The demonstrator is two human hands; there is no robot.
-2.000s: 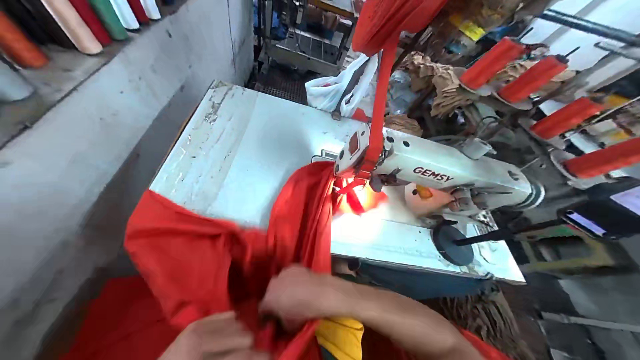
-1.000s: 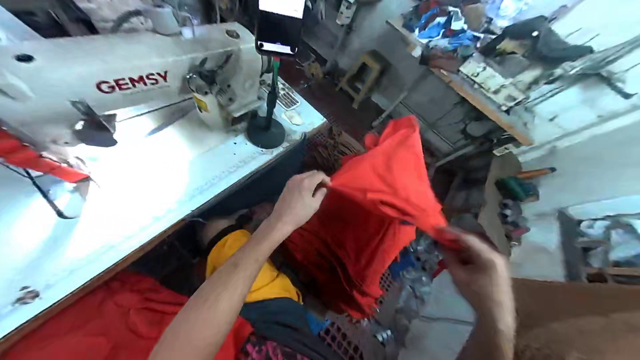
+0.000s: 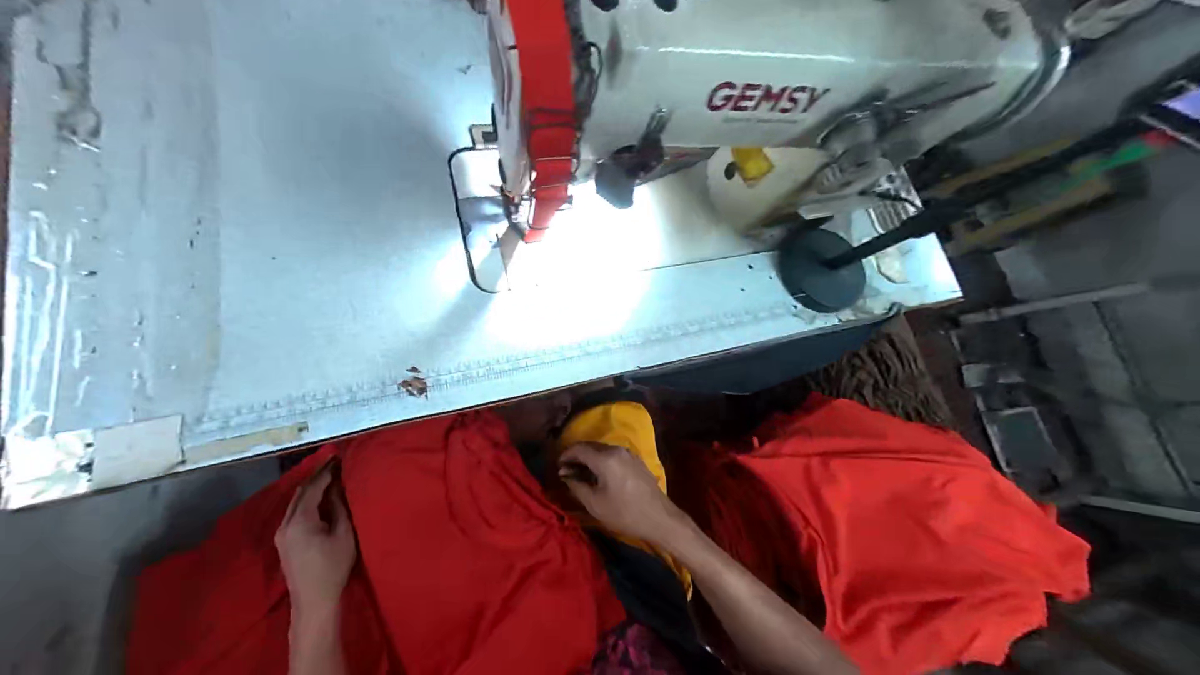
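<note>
Red fabric (image 3: 469, 553) lies over the lap, below the front edge of the sewing table. At its left part is my left hand (image 3: 317, 539), fingers curled at a fold of the fabric; whether it pinches the cloth cannot be told. My right hand (image 3: 614, 487) is curled at the right side of this fabric, over yellow cloth (image 3: 623, 429), its fingertips partly hidden. Above the hands stands a white Gemsy sewing machine (image 3: 806, 84), with a red strip (image 3: 548, 112) hanging down its head to the needle area. Another heap of red fabric (image 3: 937, 534) lies to the right.
The white tabletop (image 3: 328, 216) has a ruler strip along its front edge and brown scraps (image 3: 413, 384) on it. A round black stand base (image 3: 821, 270) sits at the table's right end, its arm reaching to a phone (image 3: 1183, 101). Brown fabric strips (image 3: 877, 380) hang beyond the table edge.
The view has swung back left to the machine. One second ago both hands held a red piece stretched out at the right; now they are over the lap, and red fabric lies heaped at the right.
</note>
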